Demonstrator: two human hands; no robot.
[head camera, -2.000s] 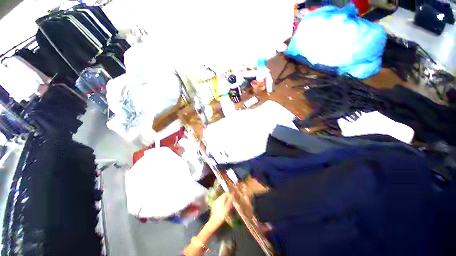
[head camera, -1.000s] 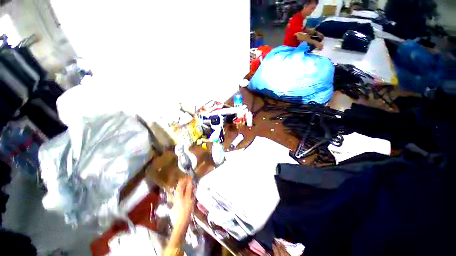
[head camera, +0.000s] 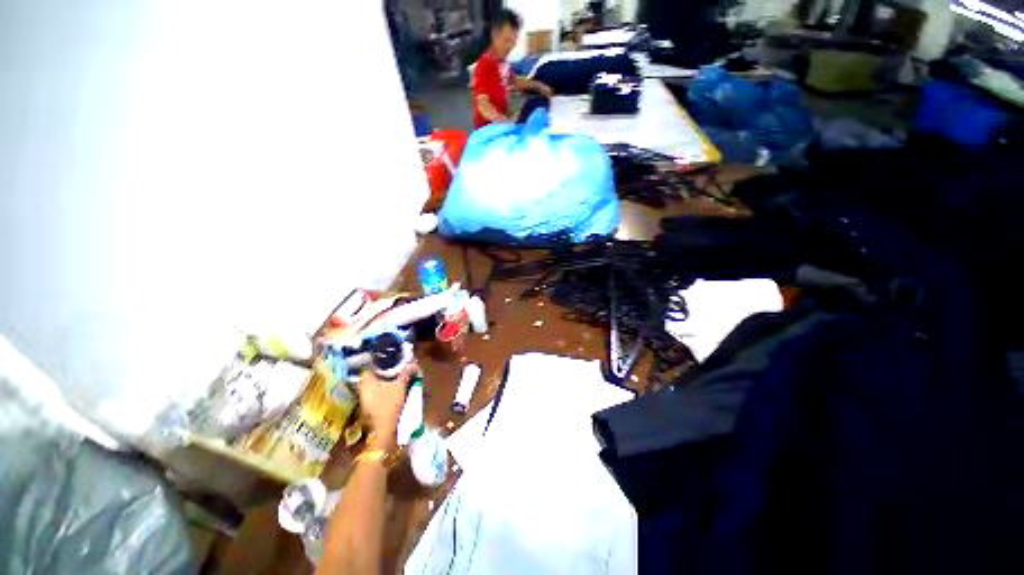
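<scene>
My left hand (head camera: 385, 407), with a band at the wrist, is at a dark-topped bottle (head camera: 389, 353) among small bottles and packets at the left of the table. The fingers are around the bottle; their far side is hidden. A blue-capped bottle (head camera: 432, 275) stands behind it, and a small white tube (head camera: 466, 388) lies to its right. Pale folded cloth (head camera: 550, 472) lies right of the hand, beside dark navy garments (head camera: 775, 449). My right hand is not in view.
A blue plastic bag (head camera: 533, 185) sits at the back of the brown table (head camera: 528, 320). Black hangers (head camera: 606, 286) lie tangled before it, near a white cloth (head camera: 730, 315). A grey plastic bag (head camera: 84, 494) is at lower left. A person in red (head camera: 492, 84) stands beyond.
The view has swung right. My left hand has moved from the table's edge, over past the pale cloth, to the bottles and has closed around the dark-topped one.
</scene>
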